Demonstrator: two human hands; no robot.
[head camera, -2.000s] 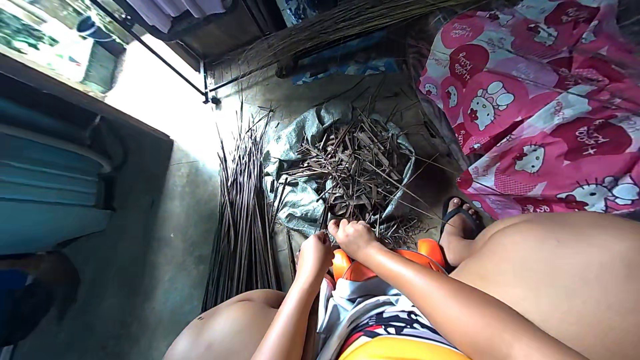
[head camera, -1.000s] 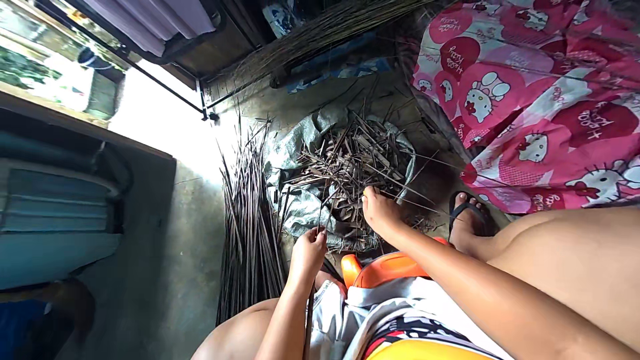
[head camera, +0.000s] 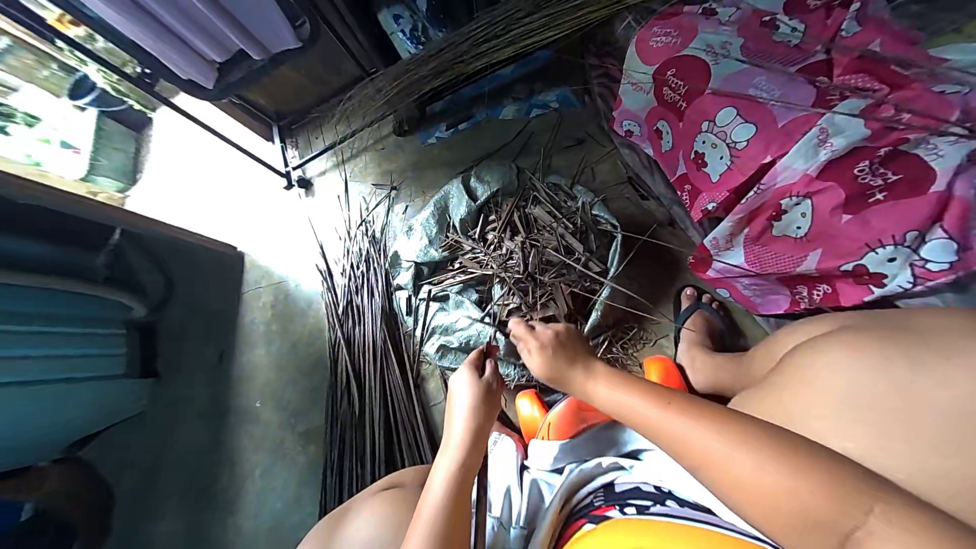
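Observation:
My left hand (head camera: 474, 385) is closed on a thin dark dried leaf strip (head camera: 481, 499), whose lower part runs down past my wrist. Close by on the right, my right hand (head camera: 550, 352) has its fingers bent near the strip's upper end; what lies between them is too small to tell. Beyond both hands, a heap of brown dried leaf scraps (head camera: 534, 244) fills an open woven plastic sack (head camera: 450, 320). To the left, a bundle of long dark strips (head camera: 374, 381) lies on the floor.
Pink patterned cloth (head camera: 801, 168) spreads at the right, beside a foot in a black flip-flop (head camera: 705, 324). Long thin stalks (head camera: 488, 46) lie across the back. A metal frame (head camera: 288, 164) stands at upper left. An orange object (head camera: 568, 418) sits below my hands.
My right hand was over the scrap heap a second ago and is now back beside my left hand. Two seconds ago the hands were also close together.

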